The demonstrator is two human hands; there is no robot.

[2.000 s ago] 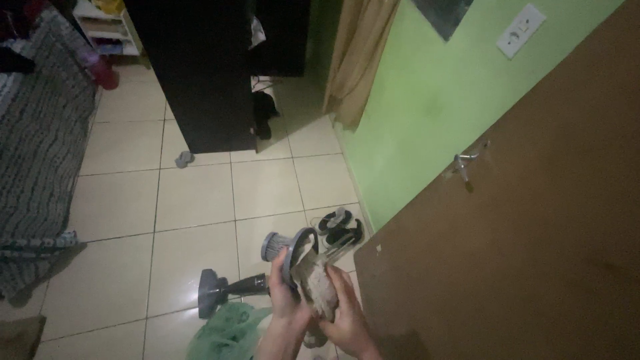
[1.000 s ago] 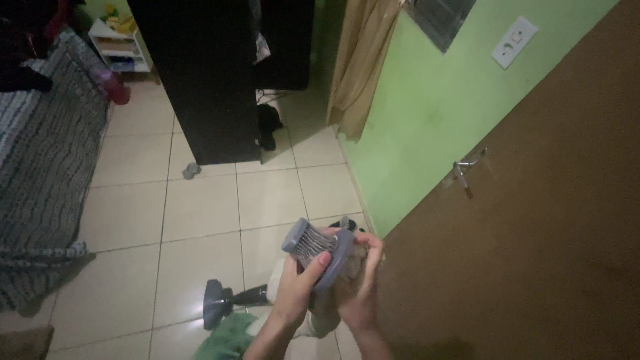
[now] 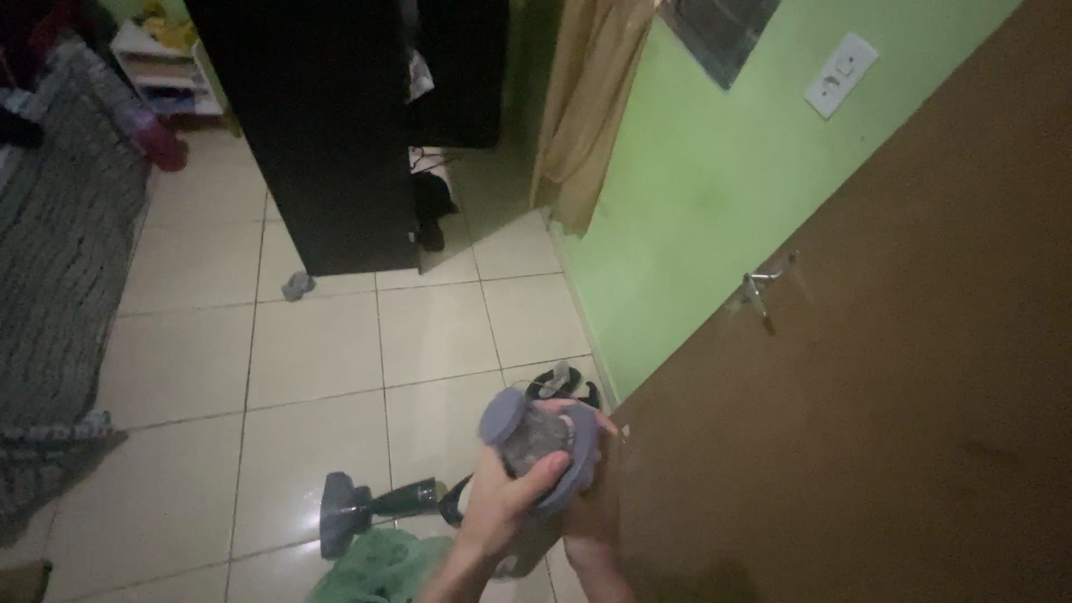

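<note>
A grey vacuum cleaner filter point(image 3: 540, 435) with a wide rim and a round end cap is between my hands, with grey dust on its middle part. My left hand point(image 3: 507, 498) holds it from the near left side, thumb across the dusty part. My right hand point(image 3: 586, 528) is behind the rim on the right, its fingers partly hidden. Below and left, a dark vacuum cleaner floor head point(image 3: 342, 511) with its lights on rests on the floor, joined to a black tube. A green plastic bag point(image 3: 381, 561) lies beside it.
Sandals point(image 3: 557, 381) lie near the wall. A brown door point(image 3: 854, 377) with a metal handle point(image 3: 758, 293) stands at right. A black cabinet point(image 3: 327, 142), a beige curtain point(image 3: 586, 109) and a small grey object point(image 3: 297, 286) are ahead. A bed with a grey cover point(image 3: 67, 251) is left.
The filter has been turned in my hands, and its dusty middle part now shows. The light-coloured cloth-like material beside it two seconds ago can no longer be made out.
</note>
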